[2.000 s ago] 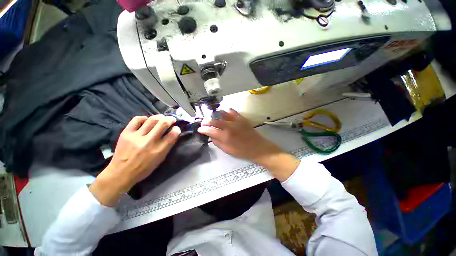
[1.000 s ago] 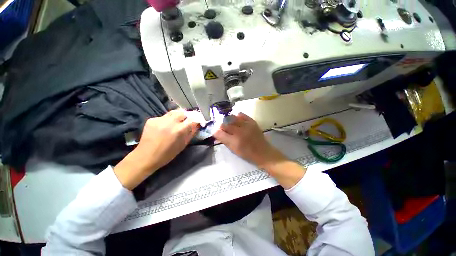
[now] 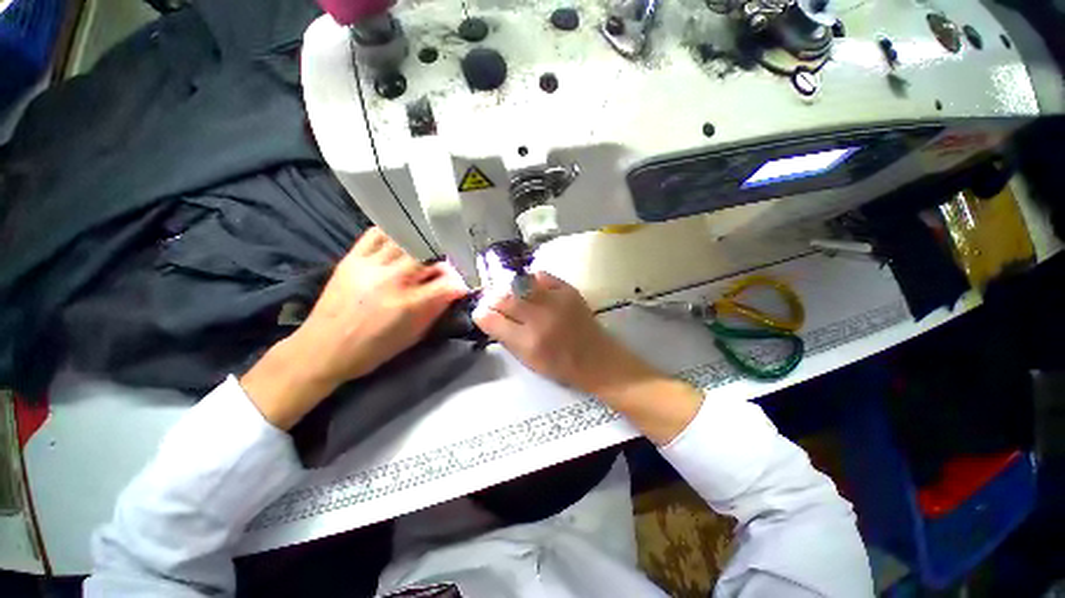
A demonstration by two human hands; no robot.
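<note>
The dark garment (image 3: 152, 251) lies in folds on the table left of the needle, and a flat part of it reaches toward the front edge. My left hand (image 3: 380, 306) holds the cloth down just left of the presser foot (image 3: 500, 266), fingertips close to the needle. My right hand (image 3: 549, 333) pinches the cloth edge at the right of the foot. The fingertips and the held edge are partly hidden and glare-lit. The white sewing machine (image 3: 584, 129) stands over the work. A small pale label (image 3: 292, 313) shows on the cloth.
Scissors with yellow and green loops (image 3: 757, 333) lie right of my right hand. A printed ruler (image 3: 432, 456) runs along the front table edge. Dark scraps (image 3: 917, 257) and a yellow item (image 3: 987, 240) lie at the right. A blue basket (image 3: 981, 520) stands below right.
The view has shifted a little. The garment has moved slightly at my left hand, and that hand lies flatter on the cloth. My right hand stays beside the foot.
</note>
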